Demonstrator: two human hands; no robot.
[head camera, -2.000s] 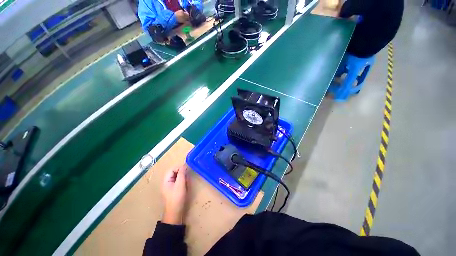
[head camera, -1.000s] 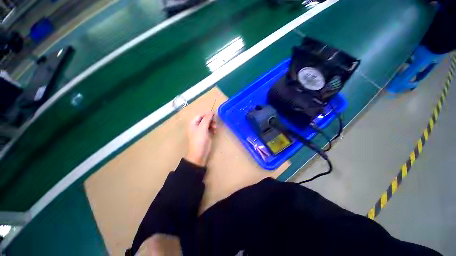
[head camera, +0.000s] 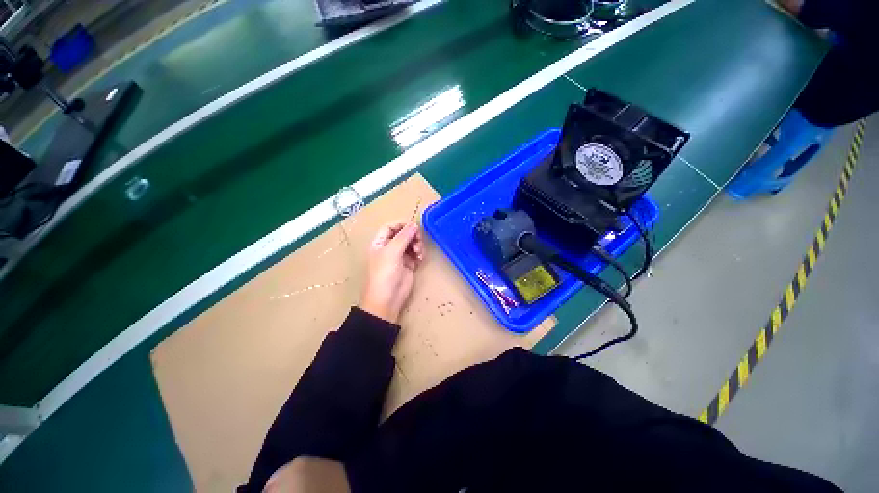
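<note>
My left hand (head camera: 393, 270) is over the tan board near the blue tray's left edge. Its fingertips are pinched on a thin strand (head camera: 417, 209), which sticks up past them; I cannot tell if it is wire or solder. My right hand (head camera: 310, 476) is cut off at the bottom edge, beside my left sleeve; its fingers are hidden. The work board (head camera: 241, 356) has dark specks and a few thin strands on it. A small wire coil (head camera: 348, 201) sits at its far edge.
The blue tray (head camera: 463, 279) holds a black fan (head camera: 617, 154), an iron stand (head camera: 503, 236) with a yellow label and black cords. Beyond are a green conveyor (head camera: 289, 144) with a white rail and headphones (head camera: 559, 14). A person (head camera: 848, 67) sits at upper right.
Over the last two seconds, the view has swung so the tray and board appear farther right and higher. My right hand has come in at the bottom edge. The strand now shows above my left fingertips.
</note>
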